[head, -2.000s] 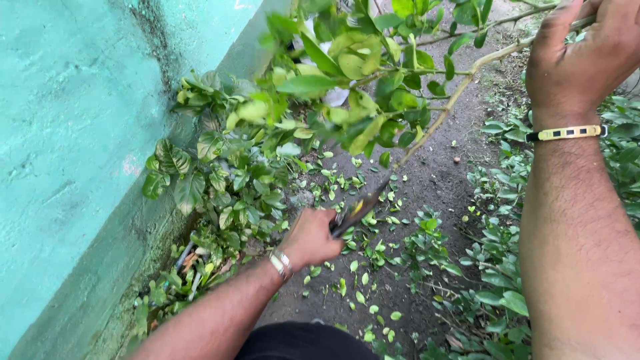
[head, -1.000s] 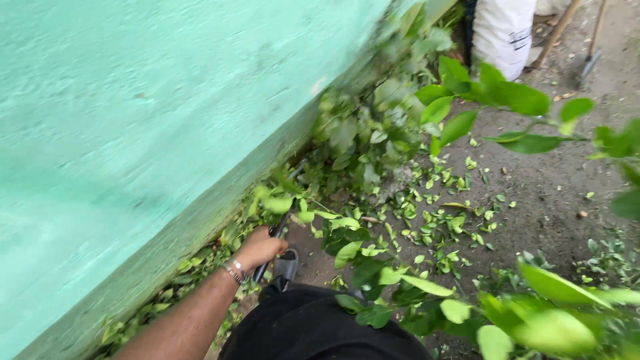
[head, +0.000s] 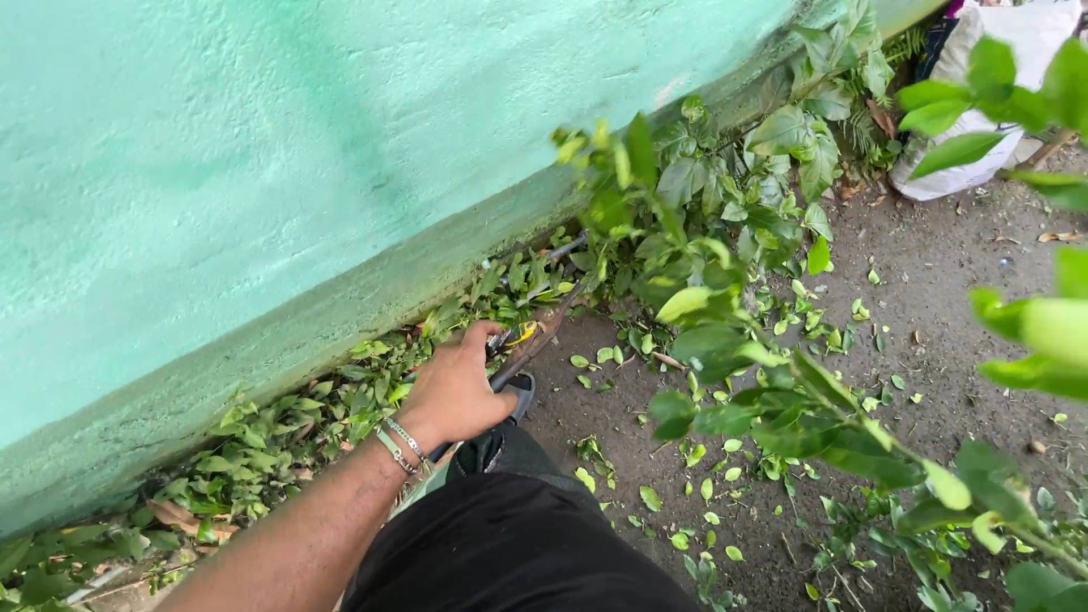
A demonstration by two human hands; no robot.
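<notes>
My left hand (head: 463,387), with bracelets on its wrist, grips the handles of a pair of pruning shears (head: 537,334) with a yellow mark near the pivot. The blades point up and right, toward the low plants by the wall. A leafy green branch (head: 816,404) crosses the view on the right, in front of the ground, partly blurred. My right hand is outside the view, so what it holds cannot be seen.
A turquoise plastered wall (head: 280,170) fills the upper left, with low plants (head: 246,455) along its foot. Cut leaves lie on the dark soil (head: 629,425). A white sack (head: 969,161) stands at the upper right. My sandalled foot (head: 523,395) is below the shears.
The view has swung toward the wall. My right hand, on the branch two seconds ago, has gone out of view. My left hand keeps the shears, now beside the wall plants.
</notes>
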